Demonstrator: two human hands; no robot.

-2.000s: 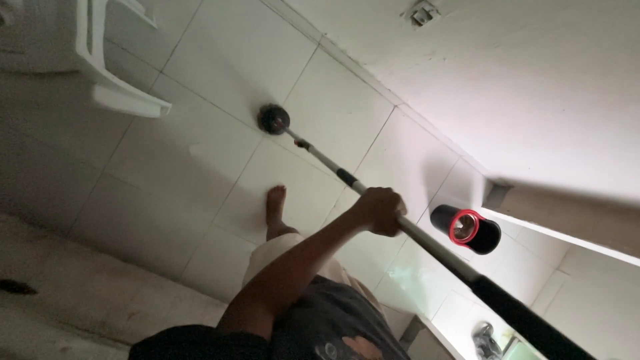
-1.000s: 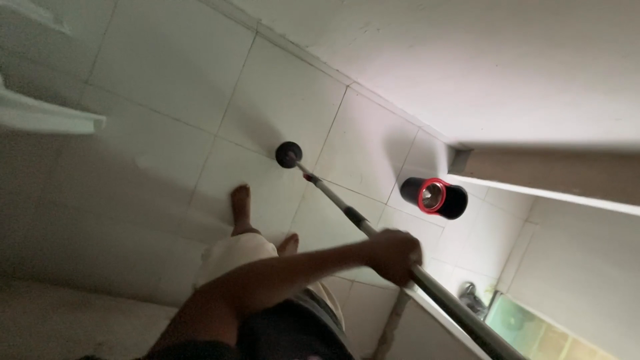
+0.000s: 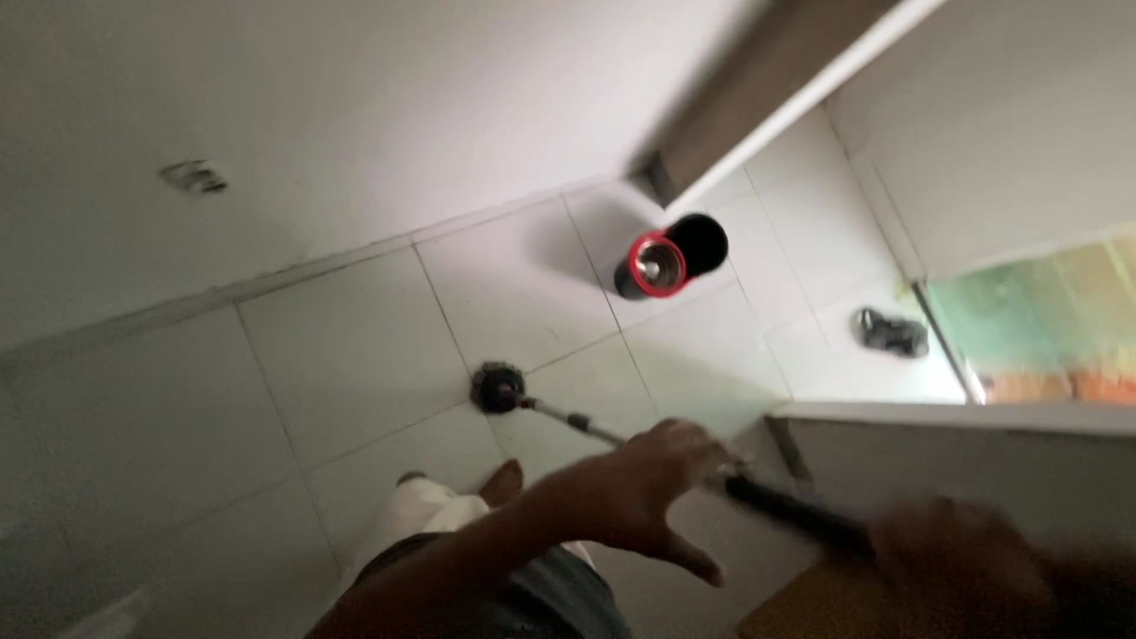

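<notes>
A spin mop with a round dark head (image 3: 499, 387) rests on the tiled floor, its metal pole (image 3: 555, 411) running down to the right. My left hand (image 3: 666, 475) is at the pole, thumb spread well away from it. At the lower right, my blurred right hand (image 3: 954, 559) is closed around the black upper handle (image 3: 794, 512). Beyond the mop head, near the wall, stands a black mop bucket with a red-rimmed metal spin basket (image 3: 634, 266) beside a dark round opening (image 3: 699, 244).
A pale wall (image 3: 355, 115) with a socket-like fitting (image 3: 195, 176) borders the floor. The end of a wall or partition (image 3: 661, 177) is close behind the bucket. Dark objects, perhaps footwear (image 3: 892, 333), lie by a doorway threshold (image 3: 950, 342). My bare foot (image 3: 502, 482) is near the mop head.
My left hand was closed around the pole in both earlier frames; now its thumb is off it. My right hand has come into view on the handle. The view has turned.
</notes>
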